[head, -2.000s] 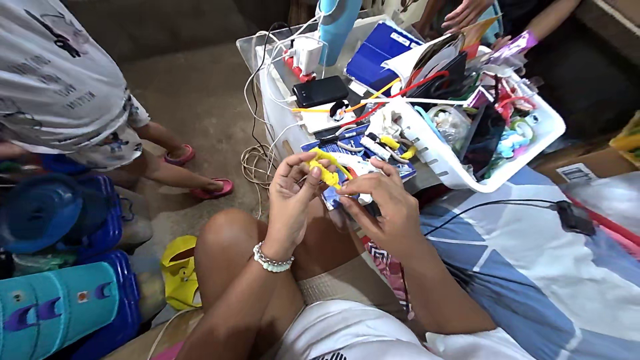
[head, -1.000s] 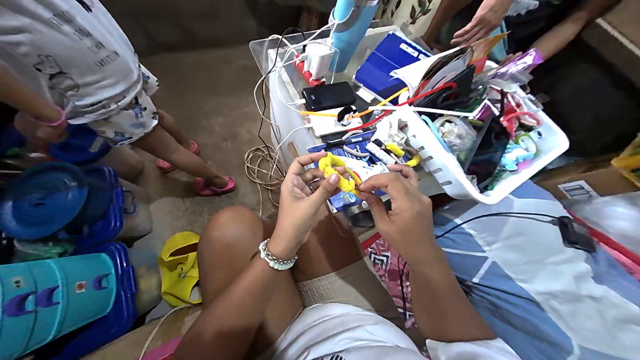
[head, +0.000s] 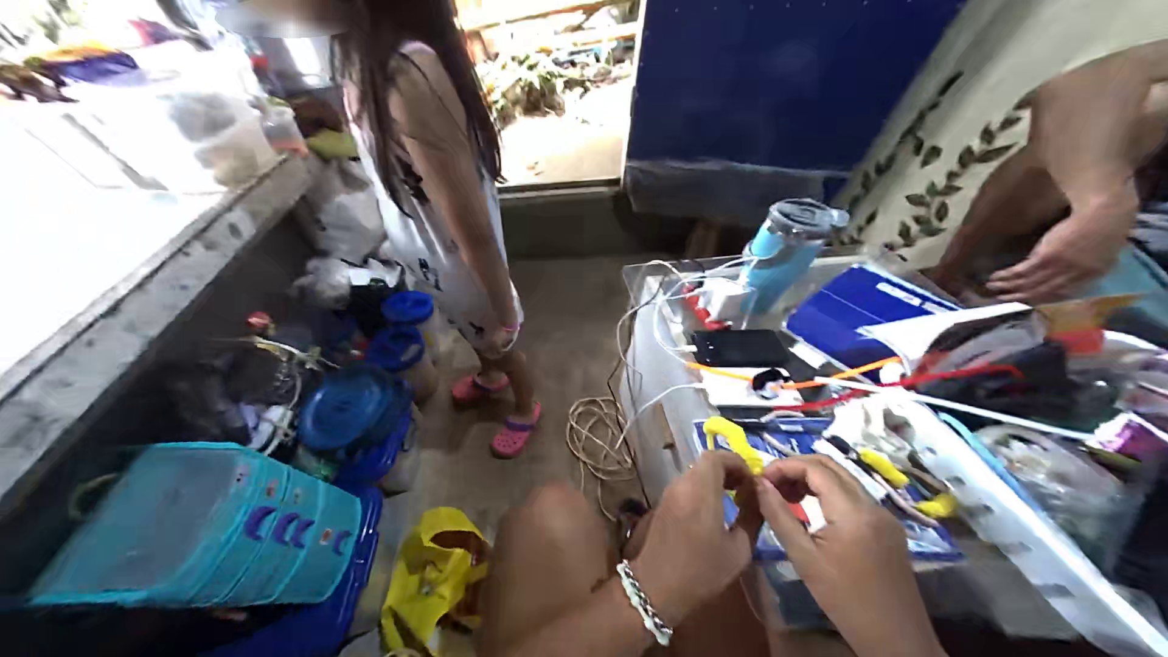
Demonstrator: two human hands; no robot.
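Both hands meet low in the head view, in front of a cluttered plastic bin top. My left hand (head: 698, 525), with a beaded bracelet at the wrist, grips a yellow flexible piece (head: 733, 440) that curls up above its fingers. My right hand (head: 844, 538) has its thumb and fingertips pinched together at the lower end of that piece, touching the left fingertips. Exactly what the piece is cannot be told. Just beyond the hands lie a blue printed sheet or pack (head: 926, 545) and several yellow and grey pieces (head: 883, 467).
A white basket (head: 1013, 529) of small items stands at right. Behind are a blue tumbler (head: 783, 255), a black phone-like device (head: 741, 348) and cables. A person (head: 447, 182) stands ahead; another person's hand (head: 1063, 255) is at upper right. Teal drawers (head: 210, 529) and a yellow bag (head: 436, 575) are at left.
The view has swung up and left. The yellow piece, earlier bunched between both hands, now curls up above the left fingers. The person at left now stands with an arm lowered.
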